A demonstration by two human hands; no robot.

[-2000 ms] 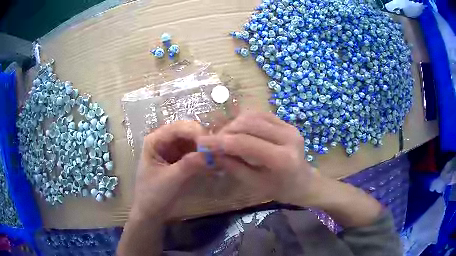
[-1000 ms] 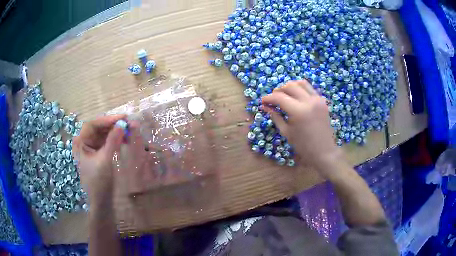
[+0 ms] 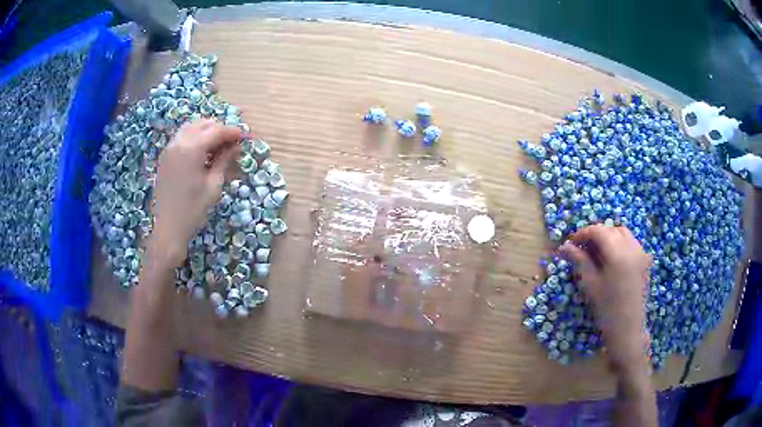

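My left hand (image 3: 190,179) is over the heap of grey-green caps (image 3: 251,196), thumb and fingertips together at its upper right side. My right hand (image 3: 614,271) is at the left side of the heap of blue-and-white ball pieces (image 3: 685,208), fingers bent down towards them. I cannot tell whether either hand holds a piece. Several assembled pieces (image 3: 406,128) with pale caps lie at the top centre of the board. The brown work pad (image 3: 393,288) under wrinkled clear film (image 3: 430,217) lies between the hands. A flat white disc (image 3: 480,228) is at its right side.
Tan cardboard (image 3: 292,50) covers the table. A blue bin (image 3: 79,167) full of caps stands at the left edge. White moulded parts (image 3: 710,123) are at the upper right. A dark flat object (image 3: 745,304) lies at the right edge. Purple-looking trays show along the bottom.
My left hand has moved from beside the pad to the cap heap; the piece it held has left its fingers. One more piece lies in the top group. My right hand remains at the ball heap.
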